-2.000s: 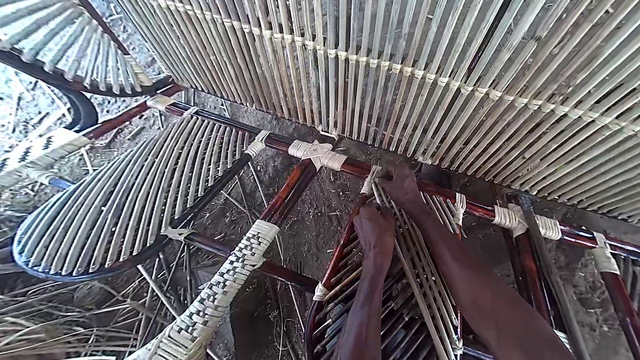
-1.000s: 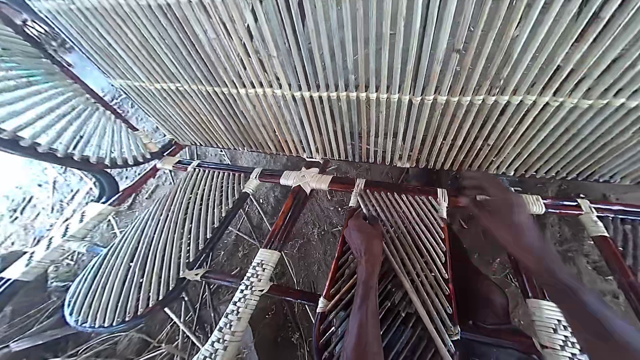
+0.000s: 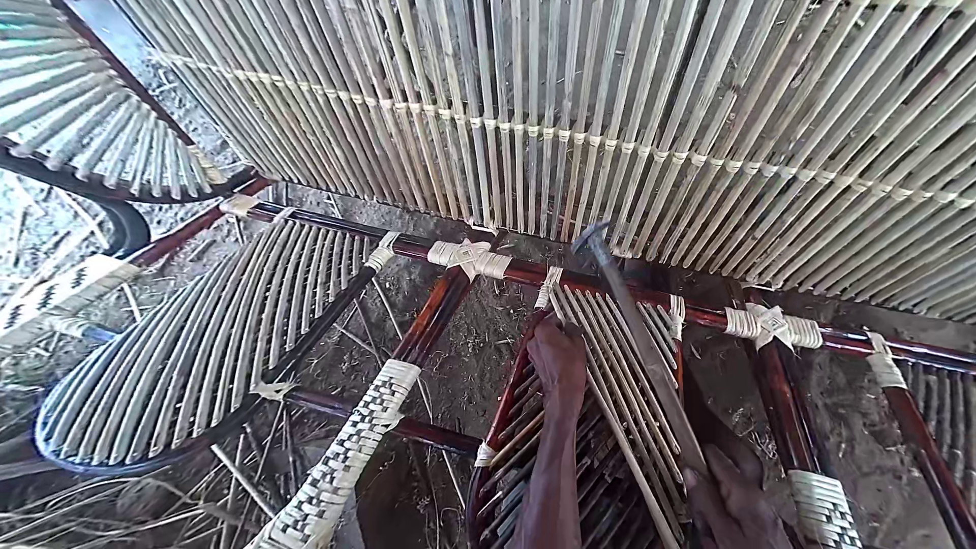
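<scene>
My left hand pinches the upper end of a thin cane stick at the top left corner of a slatted panel, just below a pale wrapped binding. My right hand, at the lower right, grips the handle of a hammer. The hammer slants up and left over the panel's slats, its metal head above the dark red lacquered rail. Slanting cane slats fill the upper part of the panel between its red side poles. My fingertips at the stick are partly hidden.
A large surface of cane slats spans the top. An oval slatted panel lies at the left. Posts with woven wrapping stand left and right of my hands. Loose cane strips litter the ground at the lower left.
My right hand went from the panel's top out to the right, and now holds a hammer over the slats. My left hand has stayed near the panel's top left corner.
</scene>
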